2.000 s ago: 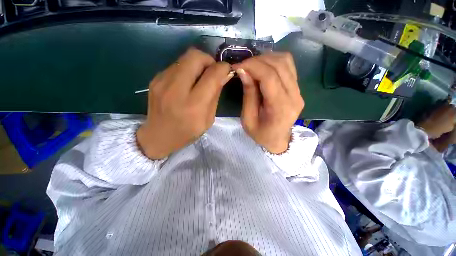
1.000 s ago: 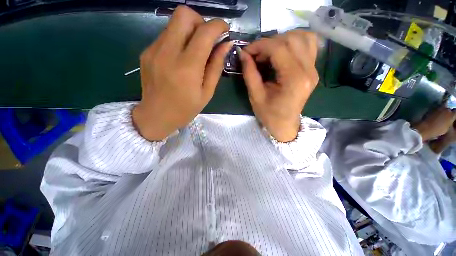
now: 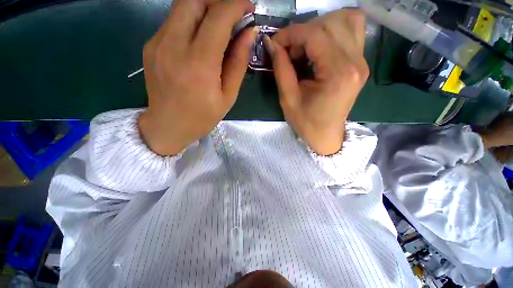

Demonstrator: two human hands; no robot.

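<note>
The watch housing (image 3: 262,61), black with a shiny silver rim, lies face up in front of me, partly covered by fingers. My left hand (image 3: 194,76) is bare. Its thumb tip is at the housing's upper left, and its curled fingers hold a curved silver-edged part (image 3: 244,23), mostly hidden. My right hand (image 3: 329,70) is bare, with thumb and index fingertips close together over the housing's upper part. Whether they pinch a small piece cannot be seen. A dark fixture edge (image 3: 275,21) shows behind the housing.
The translucent glue syringe (image 3: 408,25) lies at upper right near a black box with yellow label (image 3: 454,79). White paper (image 3: 309,5) is at the top edge. A thin pale rod (image 3: 135,73) shows left of my left hand. Another person's white sleeve (image 3: 444,185) is at right.
Both hands have moved up in the picture and slightly apart. The housing's interior now shows below the fingertips. The silver-edged part shows in my left fingers. The view has shifted, with the tray nearly gone.
</note>
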